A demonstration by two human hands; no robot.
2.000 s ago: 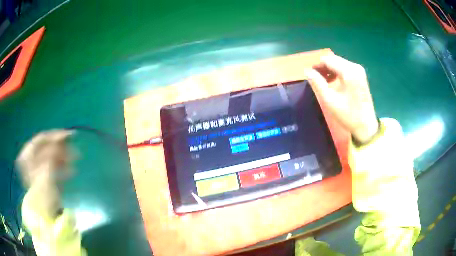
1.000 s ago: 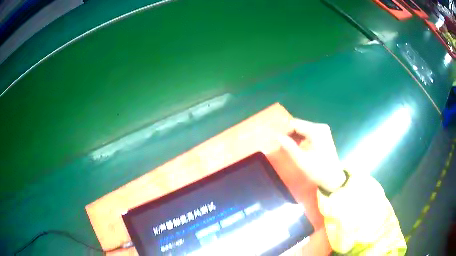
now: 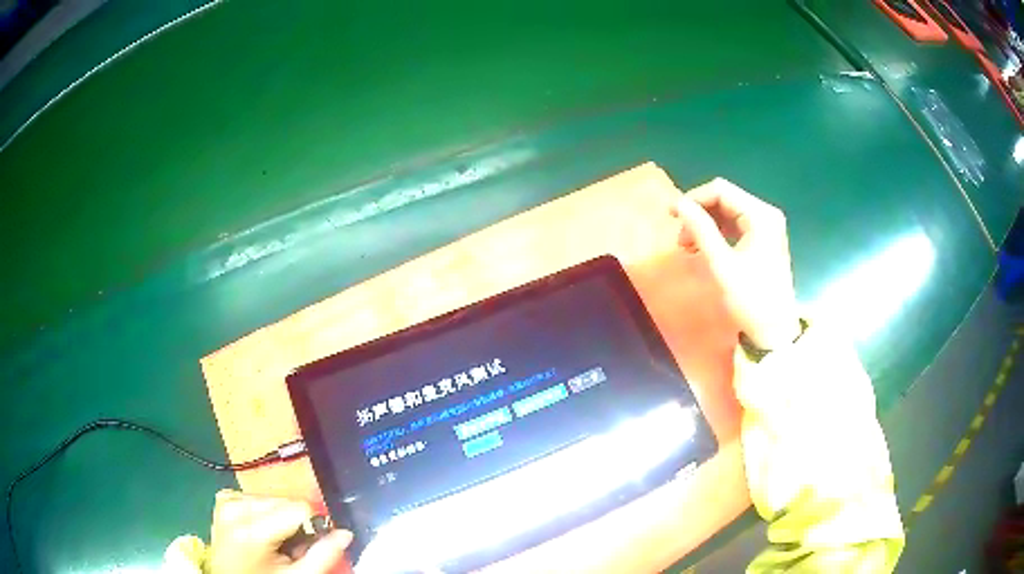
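Observation:
The black tablet [image 3: 449,336] lies on an orange foam pad [image 3: 449,269]; its screen shows a white Chinese heading, blue buttons and strong glare. A thin black cable [image 3: 168,440] ends in a light plug [image 3: 292,452] in the tablet's left short edge. My left hand [image 3: 270,534], cut off by the bottom edge, pinches a small dark plug [image 3: 318,524] against that edge, below the cable. My right hand [image 3: 736,241] is at the pad's upper right corner, thumb and finger curled close together; whether they grip the pad is unclear.
The glossy green bench [image 3: 337,101] carries a clear strip [image 3: 382,202] behind the pad. More orange pads [image 3: 915,20] with dark slabs are at the far upper right. A clear film-like patch [image 3: 952,135] lies at the right. A yellow-striped floor [image 3: 966,437] shows beyond the bench edge.
The view swung away and partly back. My left hand, blurred at the left two seconds ago and absent one second ago, is now at the tablet's left edge. My right hand stays by the pad.

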